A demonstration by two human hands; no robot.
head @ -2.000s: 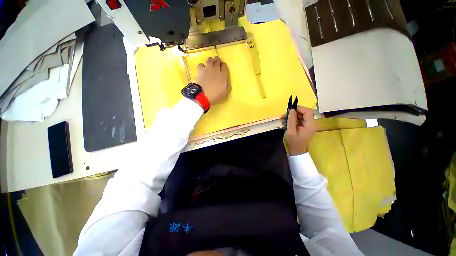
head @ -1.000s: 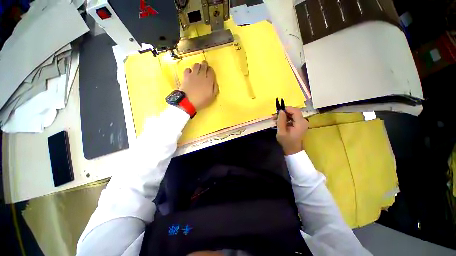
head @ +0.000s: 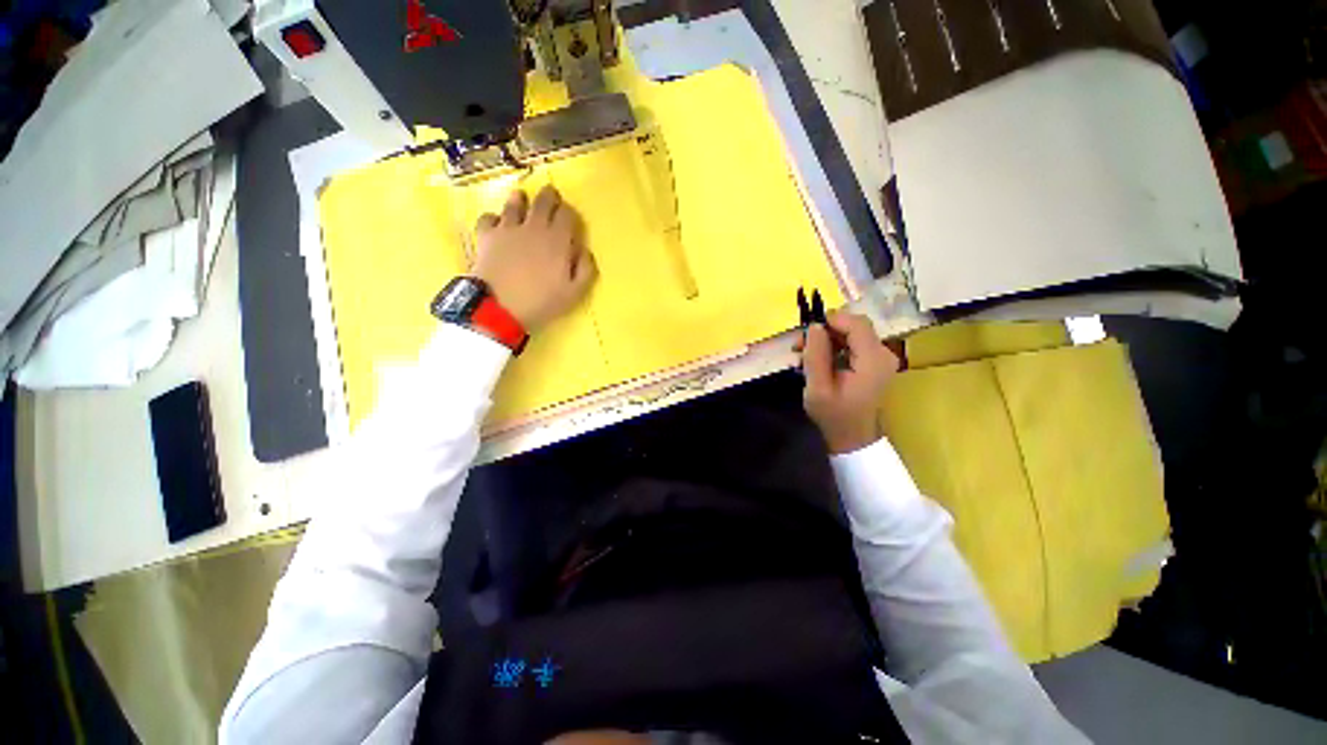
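Note:
A large yellow panel [head: 728, 175] lies on a white sheet [head: 655, 396] under the head of the sewing machine [head: 437, 66]. My left hand [head: 533, 262], with a watch on a red strap, lies flat on the panel just in front of the presser foot area [head: 509, 150]. Its fingers are apart and point toward the machine. My right hand [head: 849, 376] is at the panel's front right corner and holds dark thread snips [head: 812, 309], tips pointing away from me. A narrow strip shape [head: 671, 233] shows on the yellow face.
A dark mat [head: 277, 291] and a black smartphone [head: 188, 461] are at left, with stacked grey-white sheets [head: 124, 218] beyond. At right are white-backed sheets [head: 1048, 204] with a slitted brown piece [head: 1004, 44] on top. Folded yellow panels [head: 1026, 480] hang below them.
The yellow panel and white sheet have shifted left under the machine head, and my left hand has moved left with them. My right hand still holds the snips near the front edge.

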